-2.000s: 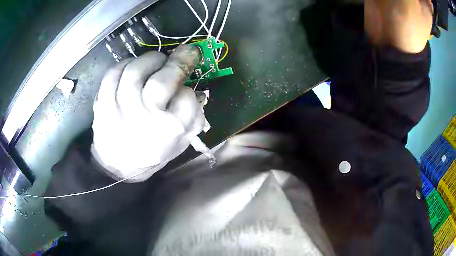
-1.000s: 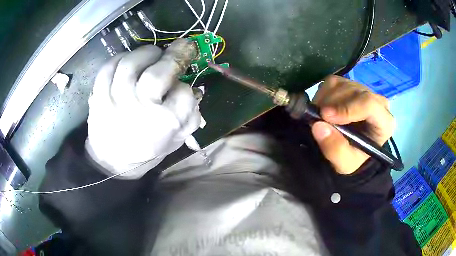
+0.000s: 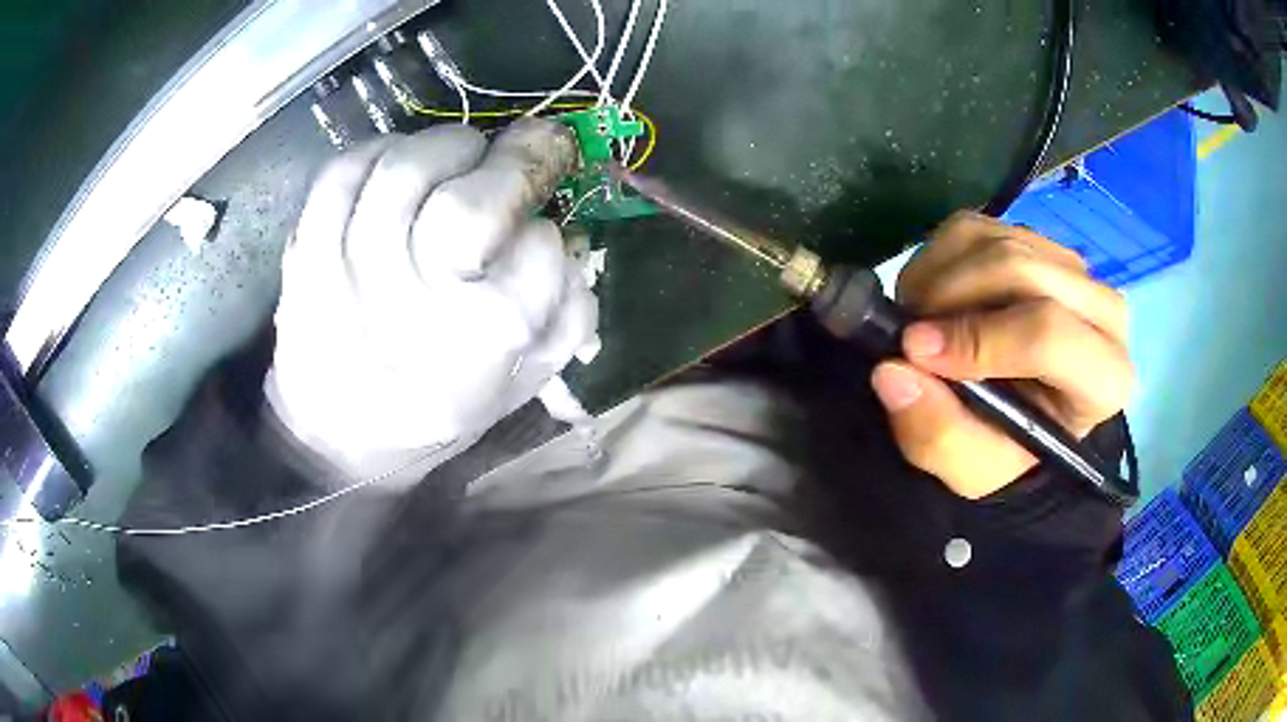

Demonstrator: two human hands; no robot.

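Observation:
My left hand [image 3: 424, 289], in a white-grey glove with a dirty thumb or fingertip, grips the left part of the small green circuit board [image 3: 600, 130]. My bare right hand [image 3: 1009, 353] holds the black handle of the soldering iron [image 3: 850, 299]. The iron's tip is at the board, beside the gloved fingertip; whether it touches is hard to tell. White lead wires [image 3: 645, 64] and a yellow lead wire [image 3: 494, 113] run to the board. Thin solder wire [image 3: 226, 526] runs from the left edge to the glove. A ragged white scrap [image 3: 566, 401] sticks out under the glove.
A bright lamp tube [image 3: 170, 148] curves along the upper left, with several silver terminals [image 3: 378, 96] beside it. A small white scrap [image 3: 192, 219] lies on the dark bench. A black cord [image 3: 1056, 106] crosses the upper right. A blue bin [image 3: 1108, 205] and coloured crates [image 3: 1207, 621] stand at right.
My right hand has come into view with the iron, whose tip is now at the board. Since one second ago, hands, board and iron show slightly further right in the picture.

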